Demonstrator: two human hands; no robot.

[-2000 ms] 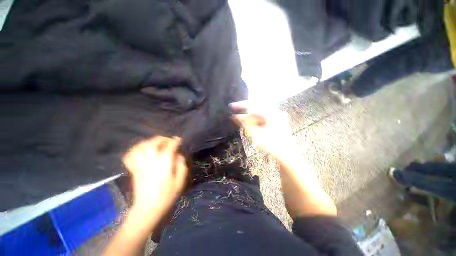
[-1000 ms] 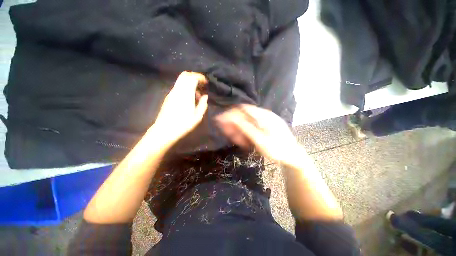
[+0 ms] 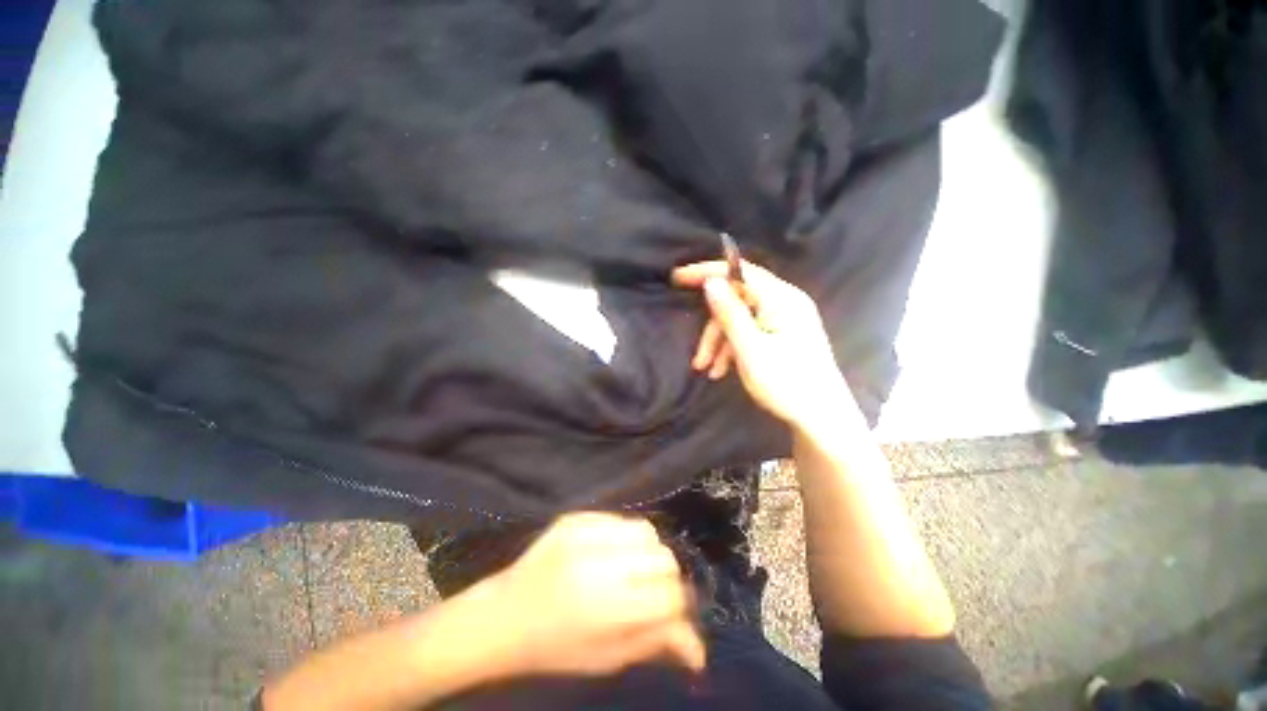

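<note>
A black garment (image 3: 320, 264) lies spread on the white table (image 3: 973, 264), with a pale dashed stitch line near its front edge. White table shows through an opening left of my right hand. My right hand (image 3: 764, 327) is over the garment, with a small dark tool, likely the thread snips (image 3: 731, 257), sticking up between its fingers. My left hand (image 3: 611, 597) is slightly blurred, its fingers curled, at the garment's front edge above my lap. Whether it holds cloth or thread cannot be told.
More black garments (image 3: 1139, 181) lie at the right of the table. A blue crate (image 3: 125, 517) is below the left table edge. The speckled floor (image 3: 1028, 556) shows at the right, with part of a person's dark shoe at the bottom right. My dark lap is below the garment.
My left hand has moved from on the garment down to its front edge. My right hand has moved up onto the cloth. The garment's folds have shifted, and a white opening now shows.
</note>
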